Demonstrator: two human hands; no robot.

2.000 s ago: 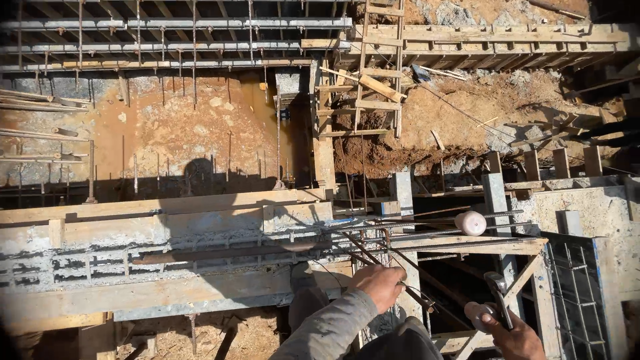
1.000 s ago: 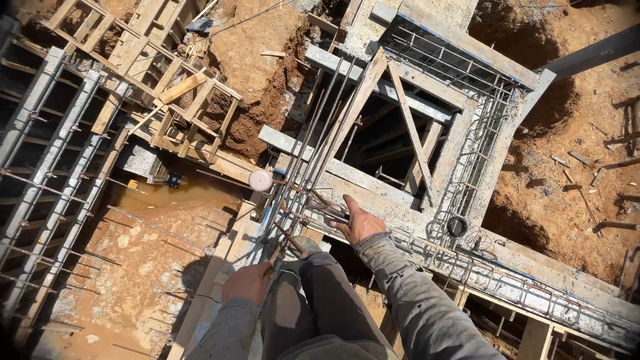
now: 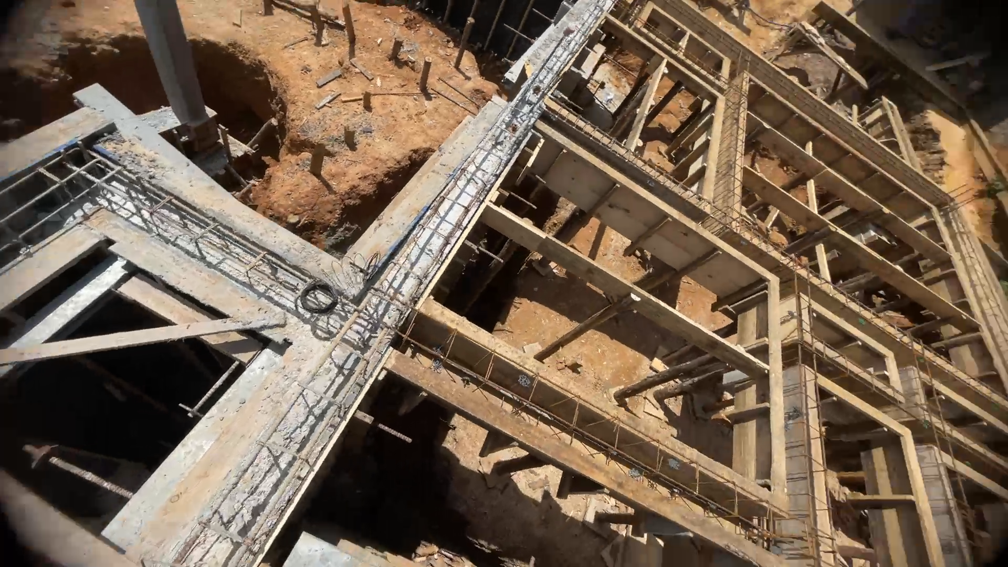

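Note:
Neither my left hand nor my right hand shows in the head view at this moment, so what they hold is hidden. A rebar cage (image 3: pixel 441 216) lies in a long timber-sided beam form that runs from the lower left up to the top centre. Another rebar cage (image 3: pixel 189 224) meets it from the left. A coil of dark tie wire (image 3: pixel 316 298) rests near that junction, with thin loose wires (image 3: pixel 358 272) beside it.
Wooden beam forms (image 3: pixel 630 299) with braces span open pits on the right. A diagonal timber brace (image 3: pixel 142 340) crosses a dark opening at the left. A post (image 3: pixel 172 63) stands in a dug hole. Short stakes (image 3: pixel 425 75) stick up from the soil.
The view has swung strongly across the site. Both hands, in sight at the rebar one second ago, are out of view now.

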